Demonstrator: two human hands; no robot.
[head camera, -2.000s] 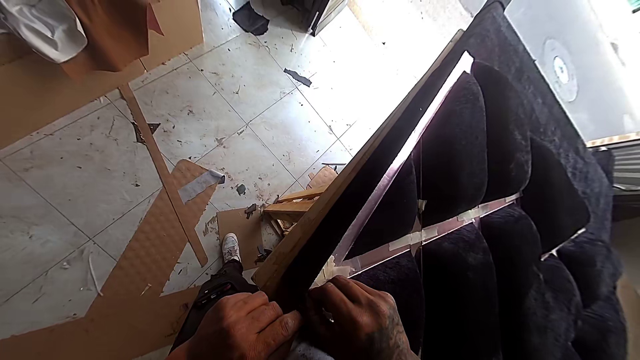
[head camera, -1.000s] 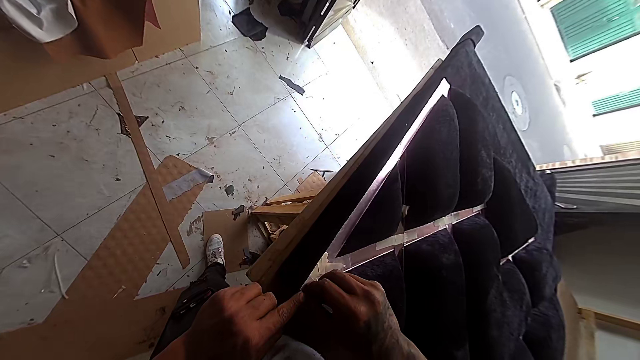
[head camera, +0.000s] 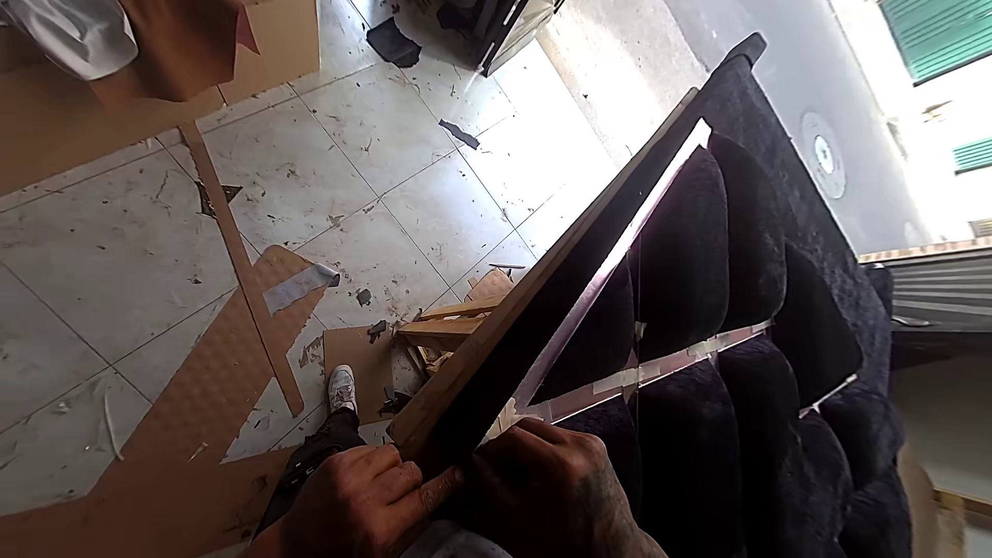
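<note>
A large panel upholstered in dark plush fabric (head camera: 674, 403), with puffed tufts, slants across the right half. Pale shiny strips (head camera: 581, 302) run in the grooves between the tufts, patched with masking tape (head camera: 620, 380) in places. Along the panel's left side runs a wooden edge (head camera: 496, 325). My left hand (head camera: 364, 496) is at the near corner with its fingers bent and the index finger pointing toward the other hand. Beside it, my right hand (head camera: 550, 480) has curled fingers on the dark fabric, just below the taped corner. What the fingertips pinch is hidden.
Cardboard pieces (head camera: 201, 372) and a long thin wooden strip (head camera: 244, 271) lie on the littered tile floor (head camera: 356, 155). Wooden legs (head camera: 446, 329) stand under the panel. My shoe (head camera: 342, 387) is on the floor at its left. Cardboard with brown material (head camera: 174, 46) occupies the upper left.
The view has shifted somewhat since the first frame. Both hands remain close together at the panel's near corner, with only slight finger movement.
</note>
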